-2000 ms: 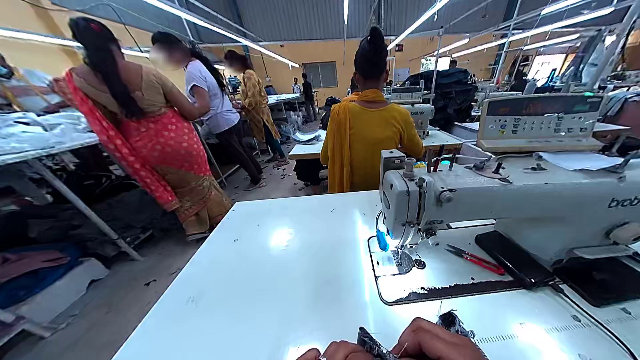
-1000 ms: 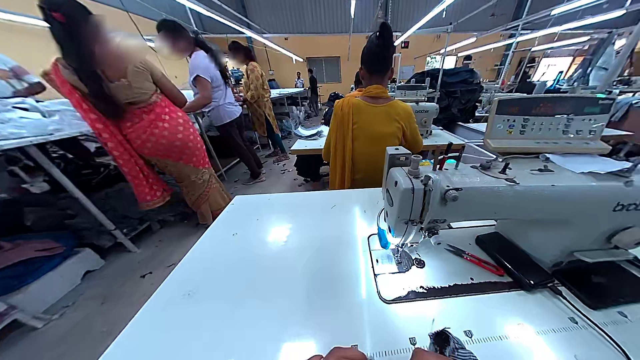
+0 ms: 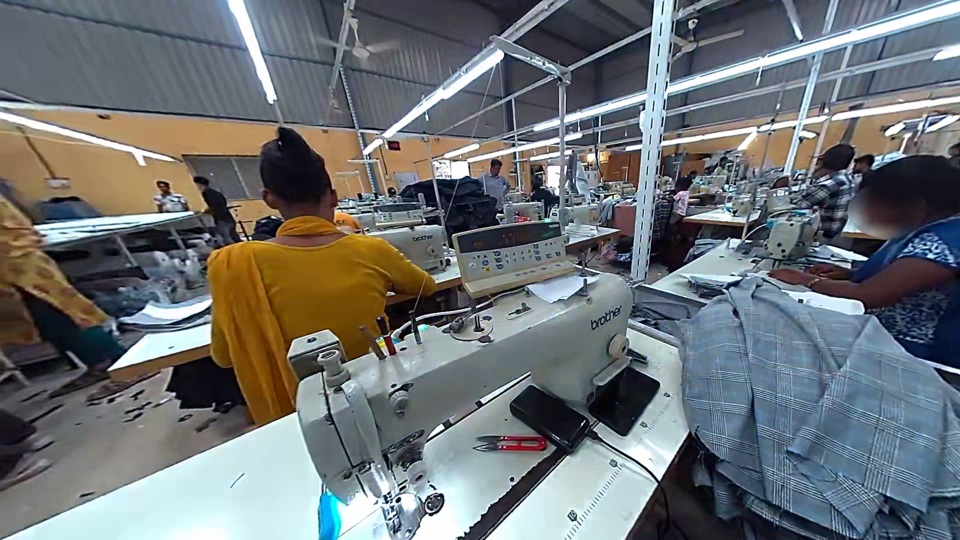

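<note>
Neither my left hand nor my right hand shows in the head view now. A white Brother industrial sewing machine [image 3: 480,360] stands on the white sewing table [image 3: 225,480], its lit needle area [image 3: 401,502] at the bottom of the view. Red-handled thread snips [image 3: 514,444] lie on the table beside a black power bank or similar device [image 3: 551,418] with a cable plugged in. A black phone [image 3: 624,399] rests near the machine's base. A control panel [image 3: 514,255] with buttons stands behind the machine arm.
A big pile of grey checked fabric [image 3: 817,397] stands right of the table. A person in a yellow top [image 3: 315,300] sits ahead, and a person in blue [image 3: 907,277] works at a machine on the right. Fabric scraps litter the floor at left.
The view has swung right, bringing the checked pile and the person in blue into sight. My hands, earlier at the bottom edge with a small dark piece of cloth, have left view.
</note>
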